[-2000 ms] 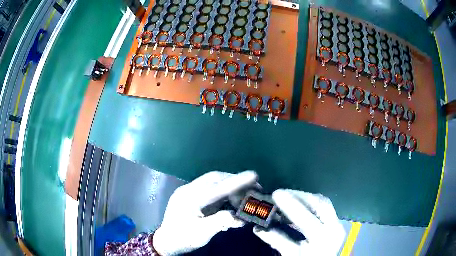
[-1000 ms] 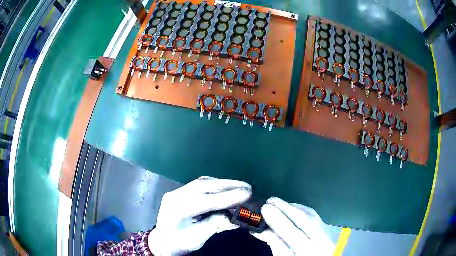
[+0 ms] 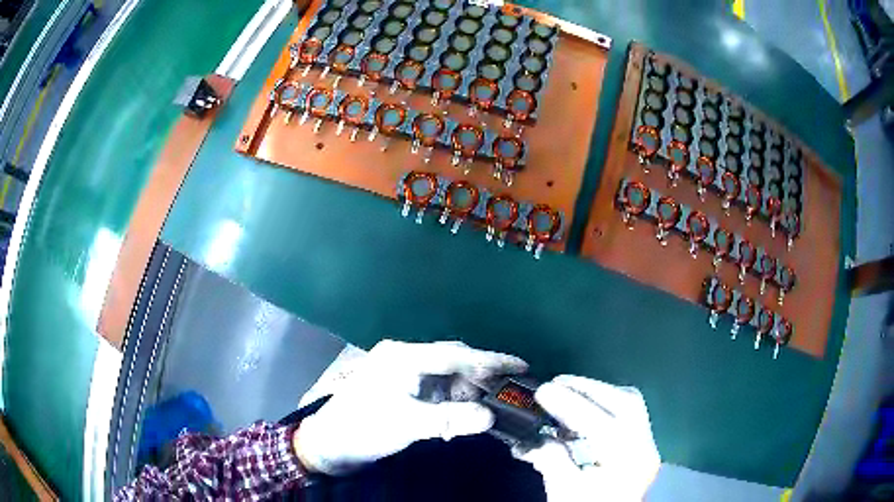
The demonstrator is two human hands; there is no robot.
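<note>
An assembled inductor [image 3: 514, 397], a small dark grey block with copper winding showing in its side window, is held between my two white-gloved hands at the bottom centre. My left hand [image 3: 402, 397] grips its left side, with fingers over the top and thumb below. My right hand [image 3: 598, 431] grips its right side. Silvery leads show near my right fingers. The gloves hide much of the block, and whether its halves fit fully together cannot be told.
Ahead, the left carrier board [image 3: 355, 165] and right carrier board [image 3: 652, 263] hold rows of cores and coils on the green bench. A narrow orange-brown strip [image 3: 147, 221] with one finished block [image 3: 204, 98] lies at left. A blue object [image 3: 178, 422] is at lower left.
The block has turned and tilted between my hands, so less copper shows. More of my left sleeve is in view. The camera view has rotated slightly.
</note>
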